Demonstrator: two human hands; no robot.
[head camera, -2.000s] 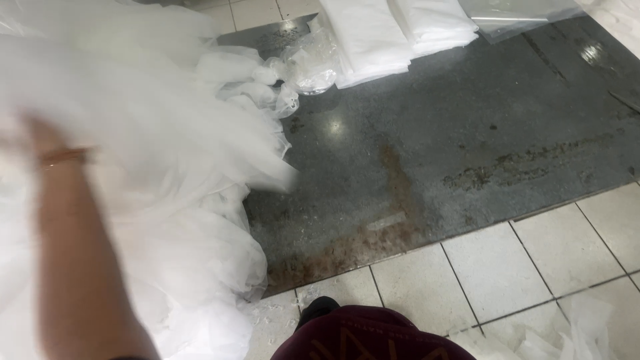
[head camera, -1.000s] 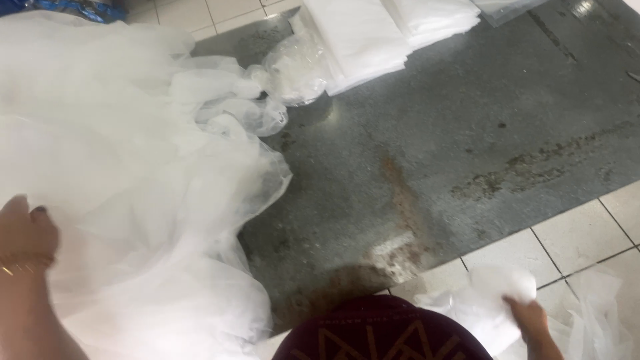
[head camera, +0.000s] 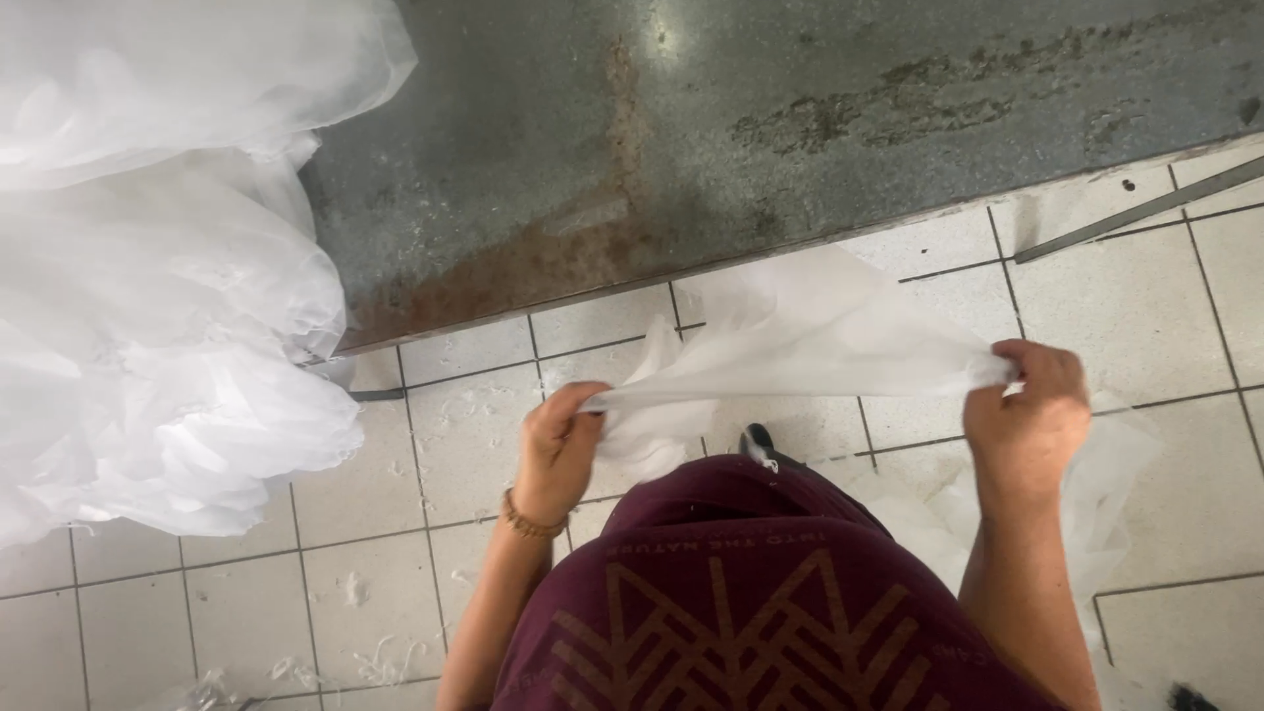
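Note:
My left hand (head camera: 561, 444), with a beaded bracelet on its wrist, pinches one end of a thin white translucent sheet (head camera: 800, 346). The other end is held by my right hand (head camera: 1032, 415), so the sheet's near edge stretches almost straight between them, in front of my body. Its far part hangs loosely beside the front edge of a worn grey table (head camera: 691, 128). To the left of my left hand, a large heap of white sheer material (head camera: 168, 296) lies on the table and spills over its edge.
White tiles (head camera: 355, 513) cover the floor, with thread scraps (head camera: 390, 662) on them at lower left. More white sheer material (head camera: 1106, 474) lies low, behind my right forearm. A dark strap-like strip (head camera: 1136, 212) runs near the table edge at right. A dark shoe (head camera: 758, 439) shows under the sheet.
My left hand has left the white heap and now holds the sheet's left end. My right hand, seen with white material a second ago, holds the other end. The view has shifted down toward the floor.

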